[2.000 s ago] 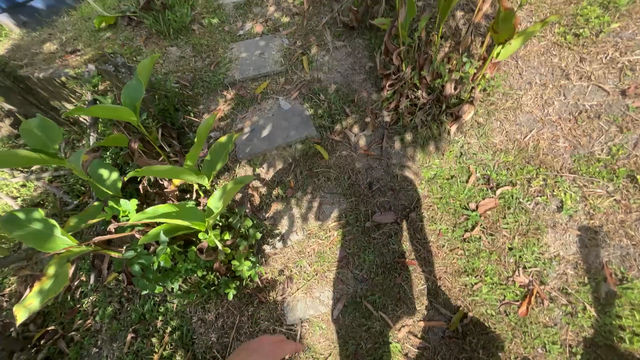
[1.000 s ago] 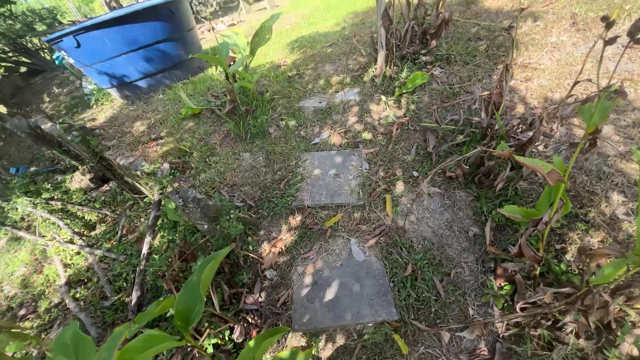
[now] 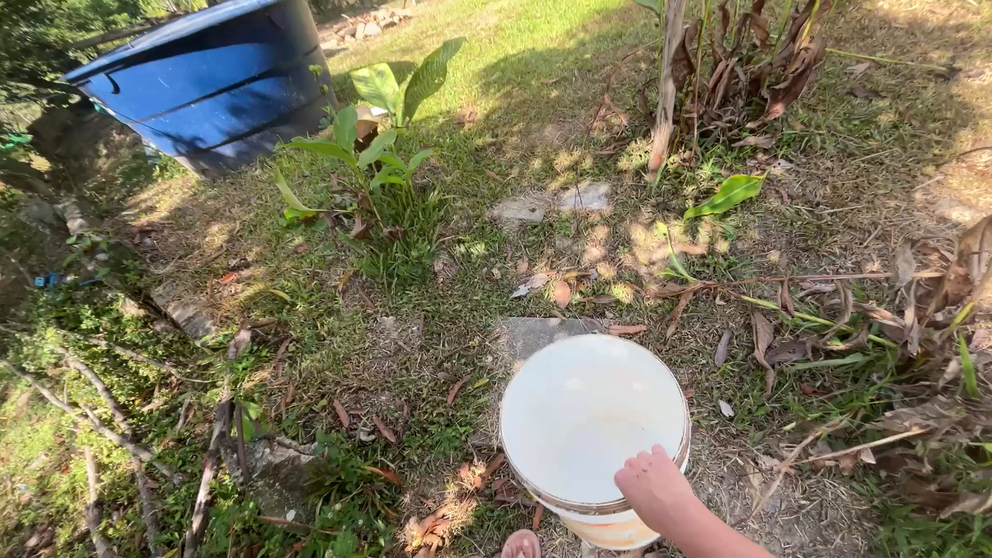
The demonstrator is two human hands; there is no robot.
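A round white plastic bucket [image 3: 577, 411] with a brownish rim is at the lower middle of the head view, over the path. Its open top faces me and its pale inside shows faint stains. My right hand [image 3: 657, 484] grips the near right part of the rim, with the fingers curled over the edge. The forearm comes in from the bottom edge. Part of the bucket's outer wall shows below the rim, with orange marks on it. My left hand is out of view. The toes of a foot [image 3: 521, 544] show just below the bucket.
A large blue tank [image 3: 209, 85] stands at the upper left. Stepping stones [image 3: 542, 335] lie in the grass ahead. A leafy plant [image 3: 380, 155] grows left of the path, dry stalks and leaves [image 3: 783, 70] stand to the right, and cut branches [image 3: 209, 465] lie at the lower left.
The white bucket and my right hand have come into view; neither earlier frame shows them. The view has moved forward along the path, and the blue tank looks nearer.
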